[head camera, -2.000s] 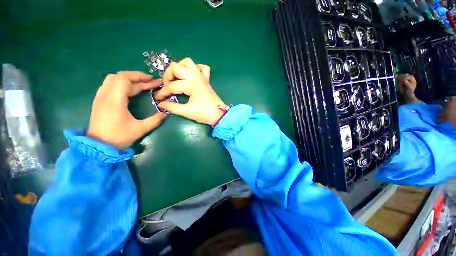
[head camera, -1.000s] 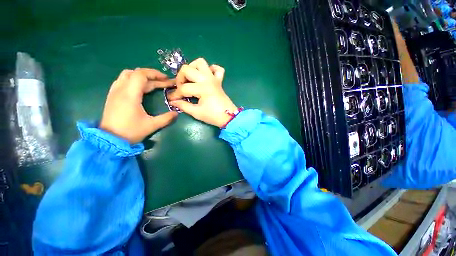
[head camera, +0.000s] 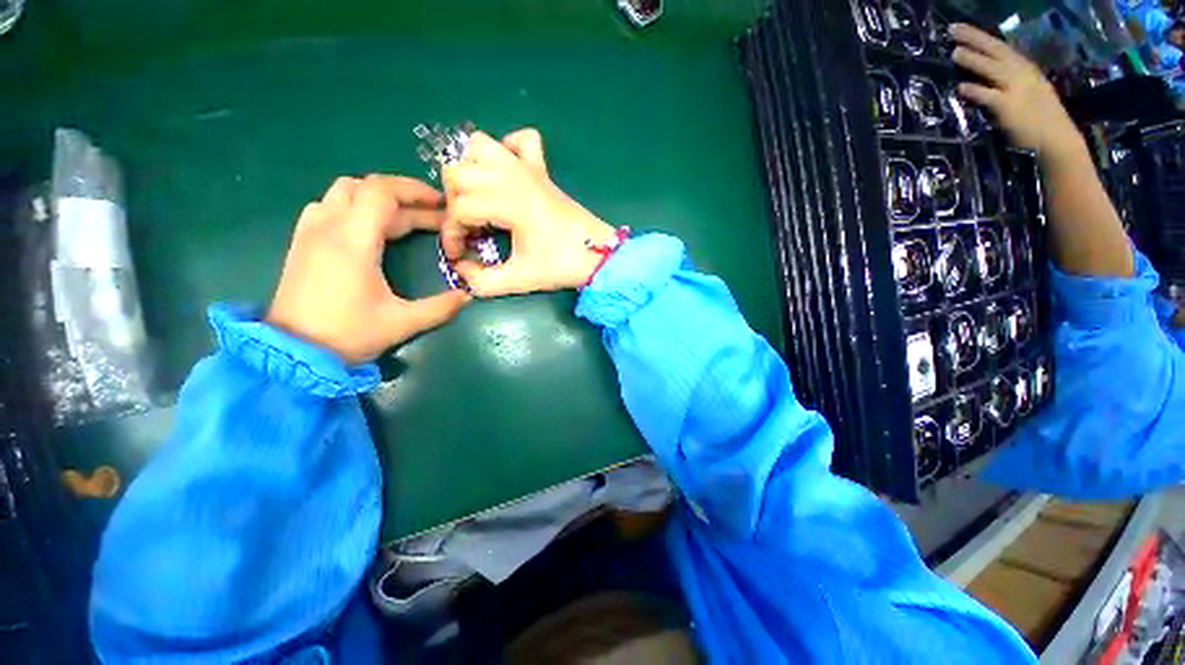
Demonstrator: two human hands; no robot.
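A watch housing (head camera: 486, 250) with a shiny rim is held low over the green mat between my two hands. My left hand (head camera: 348, 270) curves around its left side, with thumb and fingertips at its edge. My right hand (head camera: 520, 221) is bent over it, thumb and fingers pinched together at the housing; whether they hold a tiny piece is hidden. A loose pile of small metal pieces (head camera: 442, 143) lies just beyond my right fingers, partly covered by them.
Stacked black blister trays (head camera: 842, 260) filled with housings stand at the right, with another person's hand (head camera: 1014, 88) over their far part. A clear plastic bag (head camera: 98, 279) and a yellow-orange bit (head camera: 91, 482) lie at the left. Another housing (head camera: 639, 11) is at the top edge.
My right fingers have curled closer and cover part of the metal pile. The other person's hand has reached over the tray, where some pockets now look empty. The view has shifted slightly.
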